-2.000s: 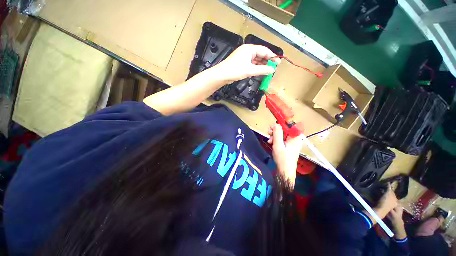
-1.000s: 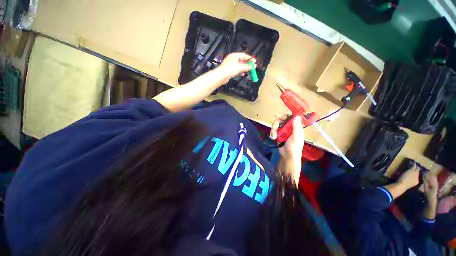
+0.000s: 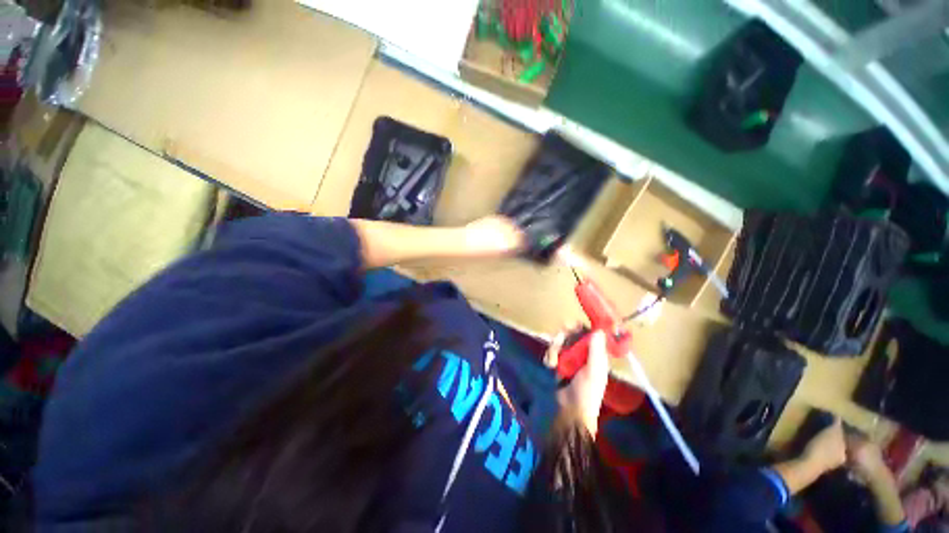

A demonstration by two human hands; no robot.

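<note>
A black plastic housing (image 3: 557, 193) is tilted and blurred on the bench in front of me. A small green cell (image 3: 547, 240) shows at its near end. My left hand (image 3: 495, 237) is blurred at that end and appears to grip the housing; its fingertips are unclear. My right hand (image 3: 586, 366) holds the red hot glue gun (image 3: 600, 312), nozzle pointing up towards the housing's near end, just short of it. A long white glue stick (image 3: 663, 412) sticks out of the gun's back. A second open housing (image 3: 403, 173) lies to the left.
A cardboard tray (image 3: 622, 231) holds a black glue gun (image 3: 678, 255). A parts box (image 3: 504, 71) of red wires and green cells is at the far edge. Stacked housings (image 3: 817, 279) stand right, near another person's hands (image 3: 841, 452). Finished housings (image 3: 745, 89) sit on the green belt.
The right-hand housing has shifted away from the other one and tilted. My left hand has moved from above the housings to its near end, and the green cell is now there.
</note>
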